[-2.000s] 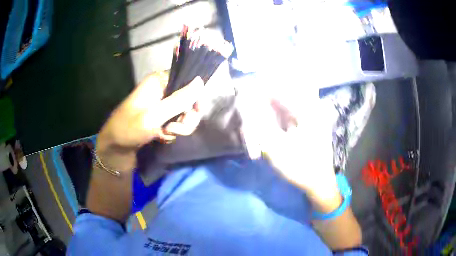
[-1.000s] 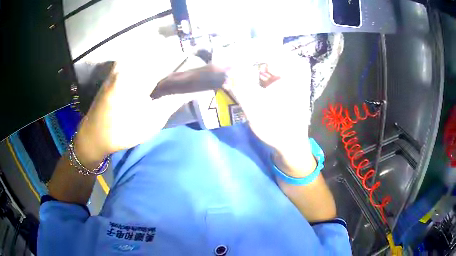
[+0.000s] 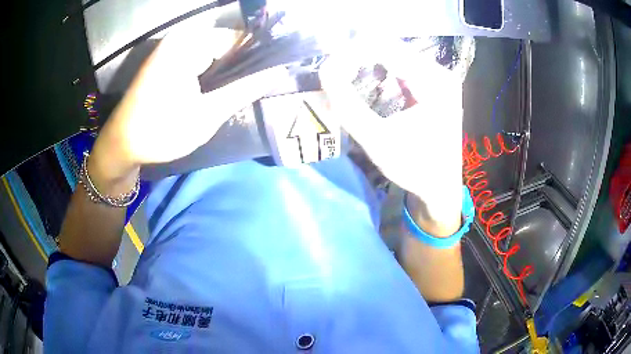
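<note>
My left hand, with a silvery bracelet at the wrist, is washed out by glare. It holds a bundle of dark cables that points up and right toward the bench machine. My right hand, with a blue wristband, is at the machine's right side. Its fingers are partly curled and overexposed; something reddish and silvery shows by the palm, and whether it is held cannot be told. The arrow label faces me between the hands. Glare hides the cable tips and most of the machine.
A red coiled hose hangs at the right. A clear crinkled bag is behind my right hand. A dark rounded rectangle lies at the top right. Blue baskets stand at the lower left. A dark mat is at the left.
The view has shifted from two seconds ago. The bundle went from upright to slanting rightward at the machine. Since one second ago, my right hand moved slightly right and the arrow label shows more fully.
</note>
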